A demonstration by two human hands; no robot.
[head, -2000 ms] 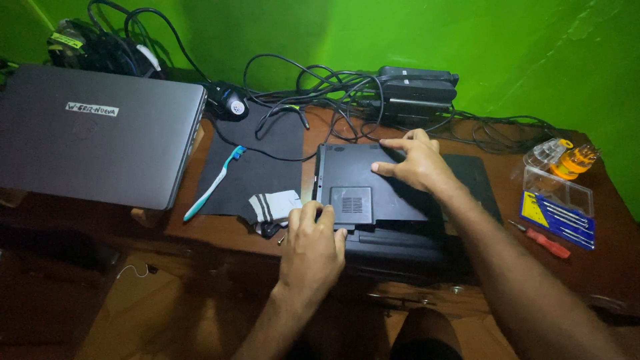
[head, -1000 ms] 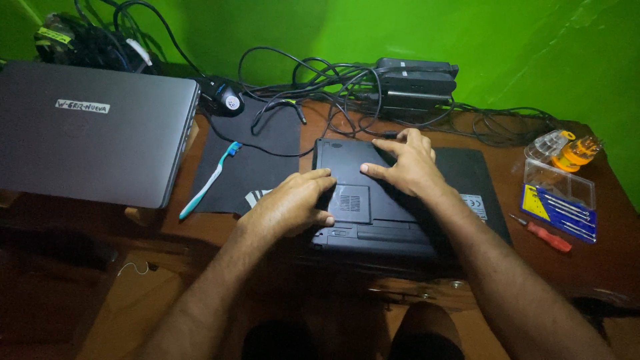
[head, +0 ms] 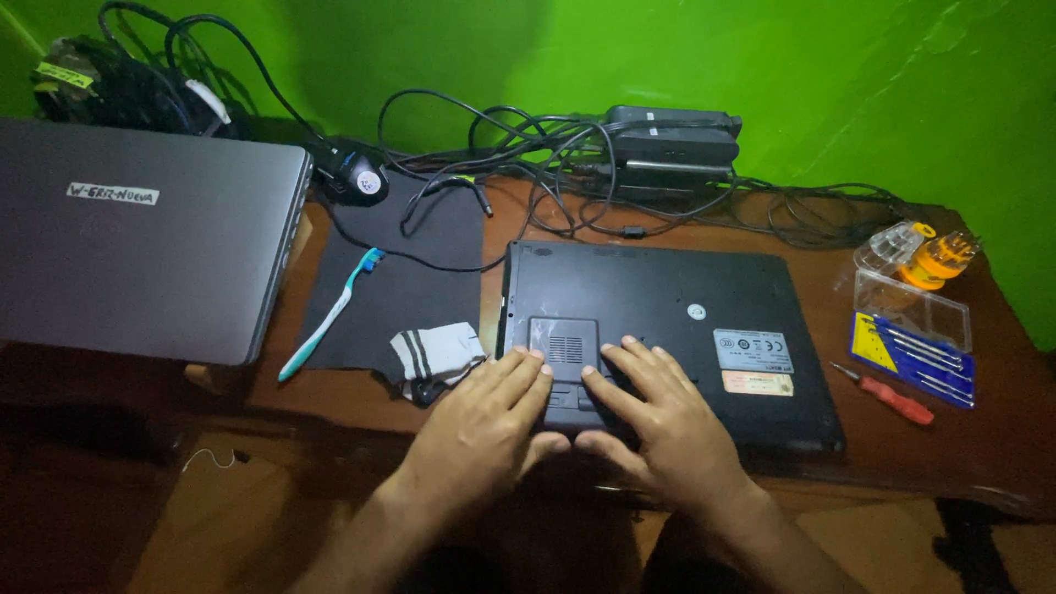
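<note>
A black laptop (head: pixel 652 289) lies bottom side up on the wooden desk. Both hands rest on its lower left part with the fingers spread and the thumbs near each other at the front edge. The fingertips of my left hand (head: pixel 495 412) touch the base just left of and below the vented square cover (head: pixel 565 342). My right hand (head: pixel 664 408) lies with its fingertips on the base at the cover's lower right. Neither hand grips anything. A striped white cloth (head: pixel 437 355) is beside my left hand.
A closed grey laptop (head: pixel 132 247) stands left; a toothbrush (head: pixel 330 318) lies on a black mat (head: pixel 421 297). Tangled cables and power adapters (head: pixel 672 140) run along the green wall. At right are a red screwdriver (head: pixel 895 400), a screwdriver set (head: pixel 916 355) and an orange bit holder (head: pixel 940 260).
My right hand has come down from the laptop's far edge to beside the vented cover. My left hand has shifted from over the cover toward the near left edge, uncovering the striped cloth.
</note>
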